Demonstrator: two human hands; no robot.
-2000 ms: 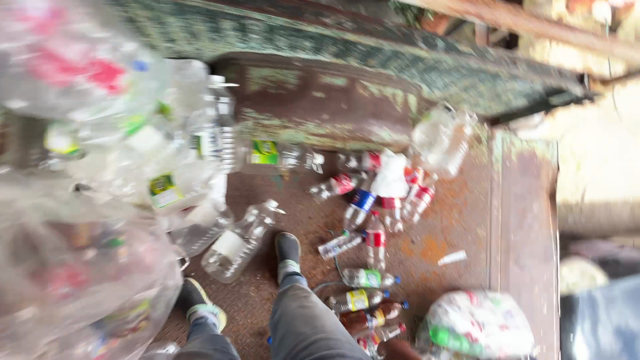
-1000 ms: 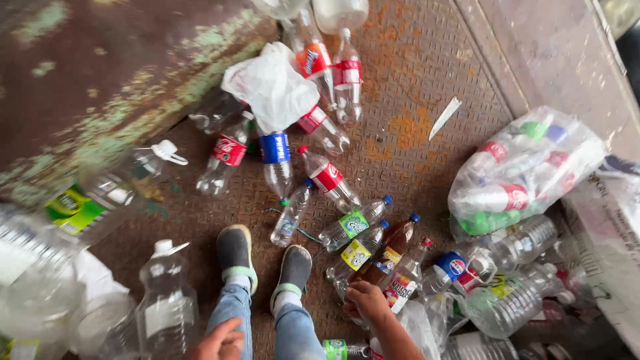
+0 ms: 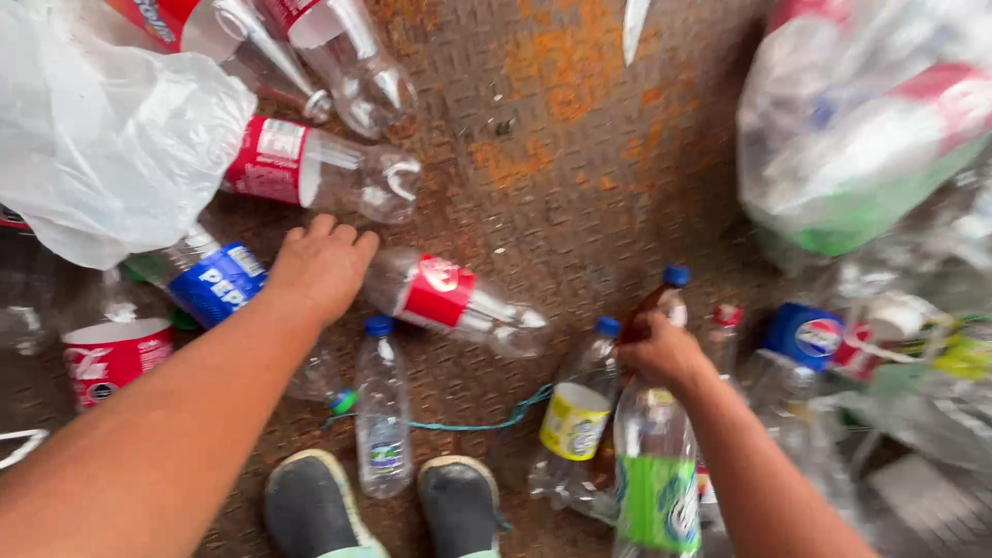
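Note:
My left hand (image 3: 325, 267) is over the neck end of a clear plastic Coca-Cola bottle with a red label (image 3: 438, 291), which lies on the rusty metal floor; its fingers hide that end, so a grip cannot be told. My right hand (image 3: 663, 353) is closed around the neck of a clear plastic bottle with a green label (image 3: 659, 496), its cap hidden. Beside it are a yellow-labelled bottle (image 3: 575, 422) and a brown bottle with a blue cap (image 3: 676, 276). A blue-labelled Pepsi bottle (image 3: 217, 283) lies left of my left hand.
A white plastic bag (image 3: 116, 139) covers part of several bottles at left. A clear bag of bottles (image 3: 860, 147) stands at right. A small blue-capped bottle (image 3: 384, 418) lies by my shoes (image 3: 461, 504), near a blue cord (image 3: 480, 426).
My left hand has reached forward to the red-labelled bottle. The green-labelled bottle, left of the yellow-labelled one a second ago, is now right of it in my right hand. The view is closer.

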